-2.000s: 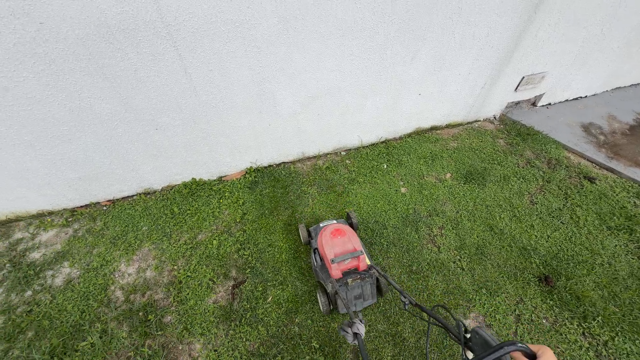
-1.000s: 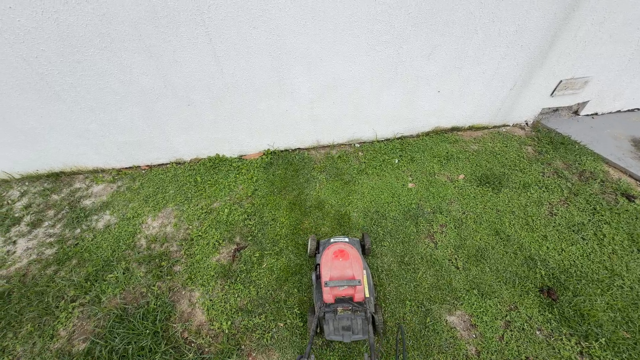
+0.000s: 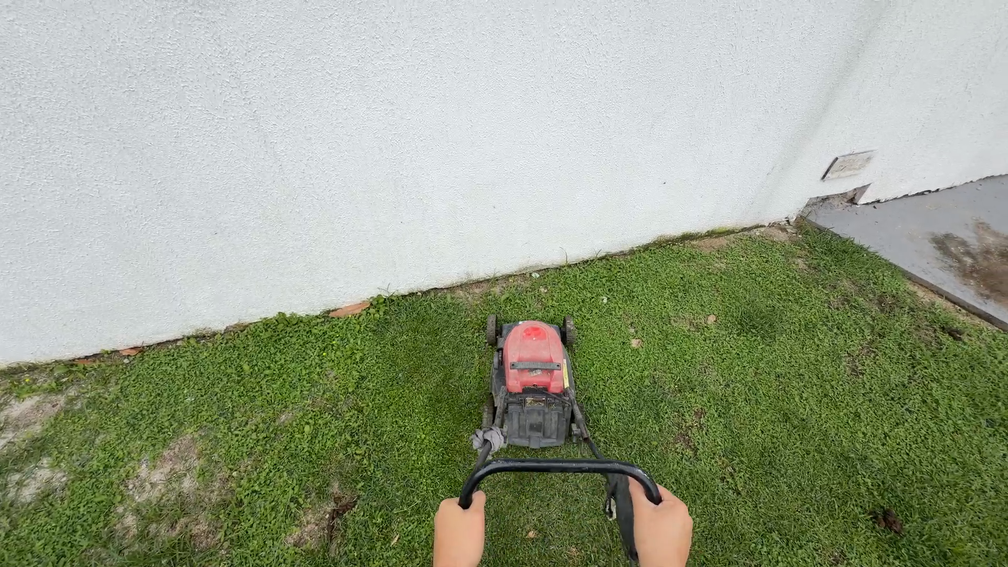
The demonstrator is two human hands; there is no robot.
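A lawn mower with a red motor cover (image 3: 535, 358) and a black rear flap stands on the grass, its front toward the wall. Its black tubular handlebar (image 3: 561, 466) arches at the bottom centre. My left hand (image 3: 460, 529) grips the left side of the bar, and my right hand (image 3: 661, 524) grips the right side, beside a black switch box (image 3: 622, 508) with a cable. A grey cloth (image 3: 488, 439) is tied around the left handle tube. The lower parts of both hands are cut off by the frame edge.
A white rough-plastered wall (image 3: 441, 142) runs behind the grass, with a small vent plate (image 3: 849, 164) at right. A grey concrete slab (image 3: 929, 228) borders the lawn on the right. Bare soil patches (image 3: 177, 472) lie at left, and a terracotta piece (image 3: 350, 309) rests against the wall base.
Both hands and the handlebar have come into view since one second ago, when neither showed. The mower appears closer to the wall. Two seconds ago, only one hand showed at the lower right.
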